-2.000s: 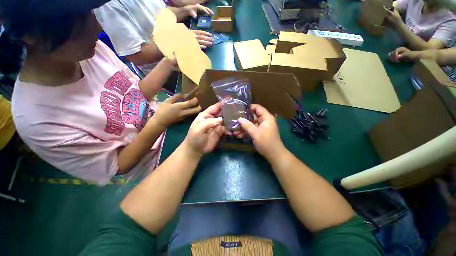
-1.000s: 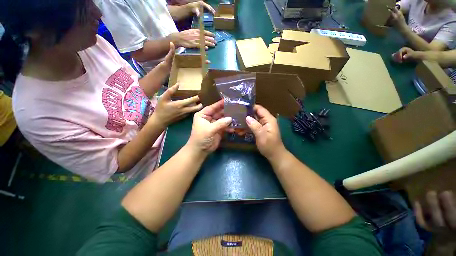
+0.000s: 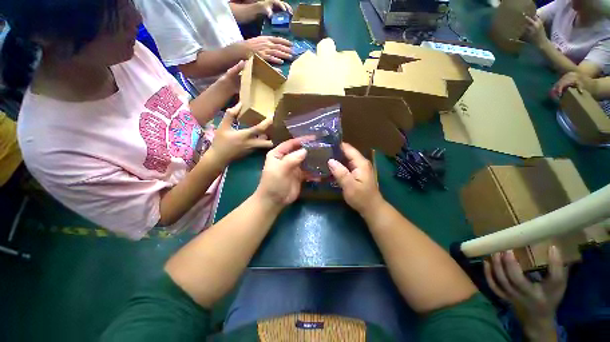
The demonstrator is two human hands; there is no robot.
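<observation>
A clear zip-lock bag [image 3: 317, 141] with a dark item in its lower part is held up in front of me, its zip end at the top. My left hand [image 3: 284, 172] grips its left side, with fingers behind and thumb in front. My right hand [image 3: 354, 177] grips its right side the same way. Behind and below the bag stands an open brown mailer box [image 3: 372, 120], lid upright. Its tray is mostly hidden by the bag and my hands.
A pile of black cables [image 3: 420, 167] lies right of the box. Folded cartons [image 3: 421, 83] and a flat blank [image 3: 491, 113] lie beyond. A person at left holds an open box [image 3: 262, 93]. A pale pipe [image 3: 535, 224] crosses a larger carton [image 3: 525, 194] at right, with another person's hand below it.
The bag stays between my hands, its top now tilted slightly. The neighbour's box has tilted, its lid swinging right. The larger carton at right has turned and now shows closed flaps.
</observation>
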